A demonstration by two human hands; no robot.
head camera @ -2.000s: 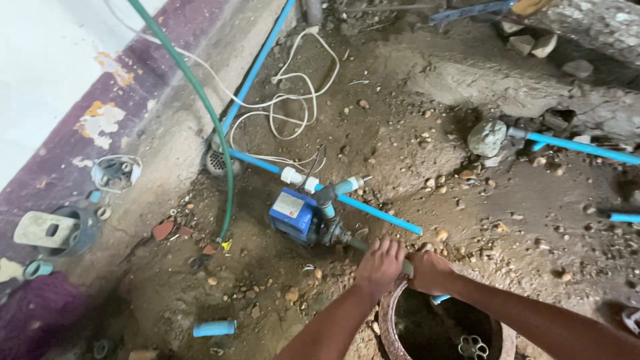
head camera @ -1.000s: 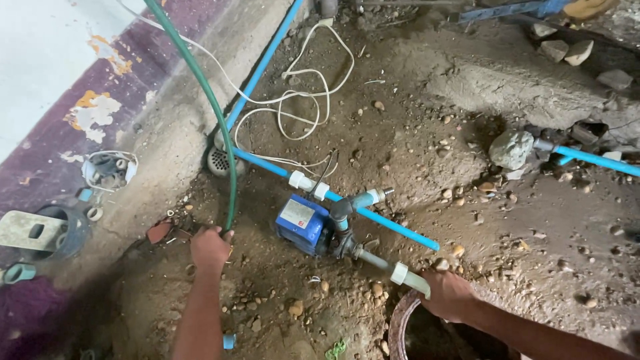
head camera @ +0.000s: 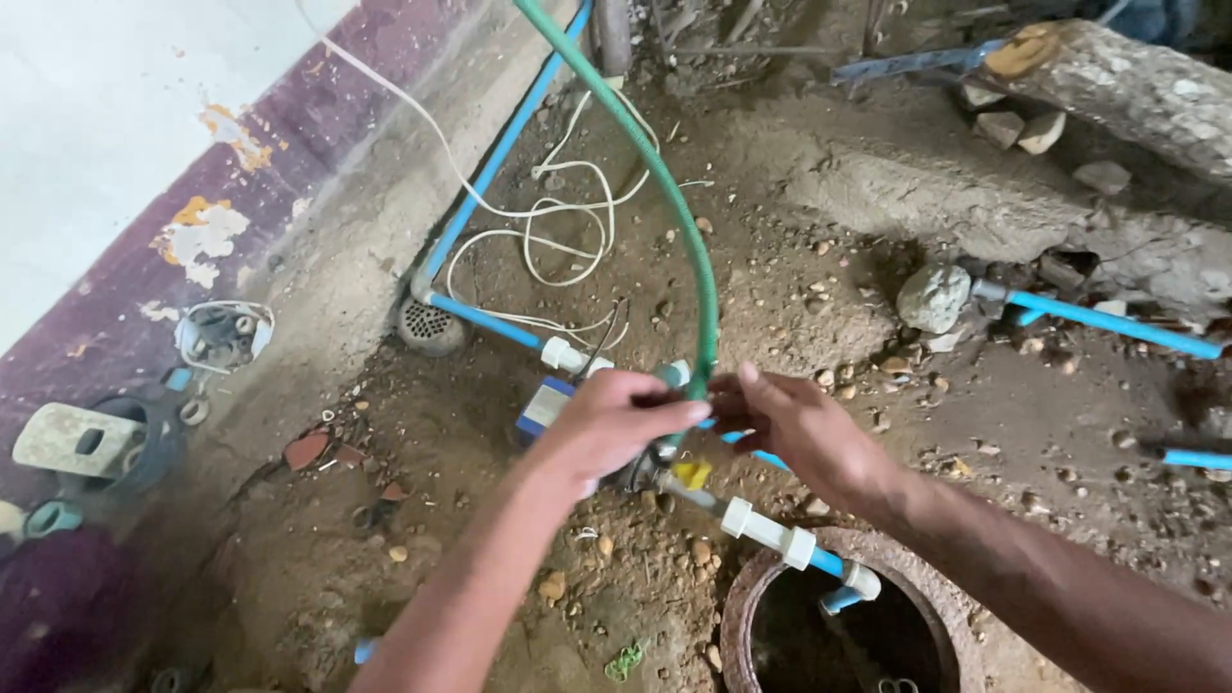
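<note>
My left hand (head camera: pixel 626 419) grips the lower end of a green hose (head camera: pixel 688 231) above a blue water pump (head camera: pixel 541 409), which it partly covers. A yellow piece (head camera: pixel 691 474) shows just below the hose end. My right hand (head camera: pixel 794 423) is at the hose's right side with fingers curled; whether it holds the hose cannot be told. From the pump a pipe with white PVC unions (head camera: pixel 767 531) runs right to an elbow (head camera: pixel 859 581) over the round opening of a well ring (head camera: pixel 746 602). Blue PVC pipe (head camera: pixel 491 320) passes behind the pump.
White cable (head camera: pixel 577 207) lies looped on the soil near the wall. A perforated drain cover (head camera: pixel 433 325) sits at the wall's foot. Left are a bag of fittings (head camera: pixel 223 337) and a dark bucket (head camera: pixel 159 443). A stone (head camera: pixel 934 298), blue pipe (head camera: pixel 1116 322) and a log (head camera: pixel 1126 96) lie right.
My left hand has brought the hose end from left of the pump to above it. My right hand has left the pipe by the well ring and moved up beside the hose.
</note>
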